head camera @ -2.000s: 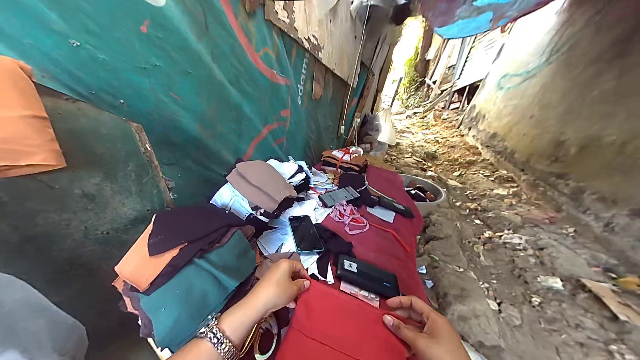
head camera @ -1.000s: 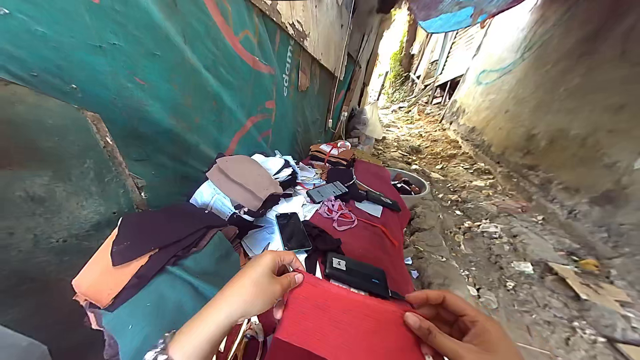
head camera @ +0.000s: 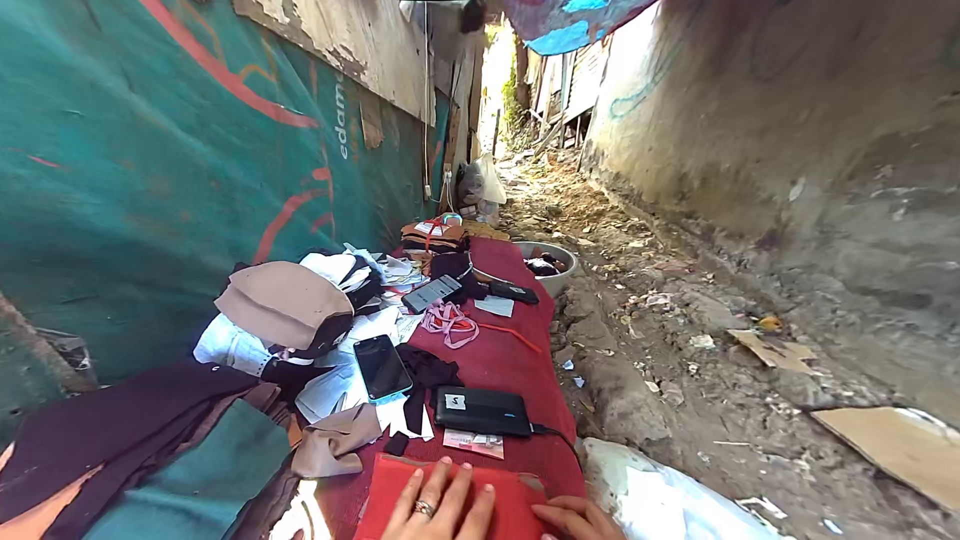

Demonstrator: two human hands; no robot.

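Note:
My left hand [head camera: 441, 504], with a ring on one finger, lies flat with spread fingers on a red cloth piece [head camera: 382, 487]. At the cloth's right edge rests my right hand [head camera: 577, 519], its fingers touching the cloth. Just beyond the cloth, a black power bank [head camera: 482, 411] with a cable sits partly over a banknote [head camera: 474, 442]. A dark-screened phone [head camera: 381, 366] lies on white papers [head camera: 330, 390] to the left. Farther back are a second phone [head camera: 431, 293], a pink cord [head camera: 448, 324] and a black case-like item [head camera: 514, 292].
Brown cut fabric pieces [head camera: 281, 304] are piled at the left, with teal fabric [head camera: 202, 472] nearer. A bundled stack of cloth [head camera: 433, 236] and a grey basin [head camera: 559, 281] stand farther back. A white plastic sack [head camera: 660, 491] is at the lower right, beside the littered dirt path [head camera: 675, 337].
My left hand has gone from gripping the red cloth's left edge to lying flat on top of it. Both hands sit lower in the view.

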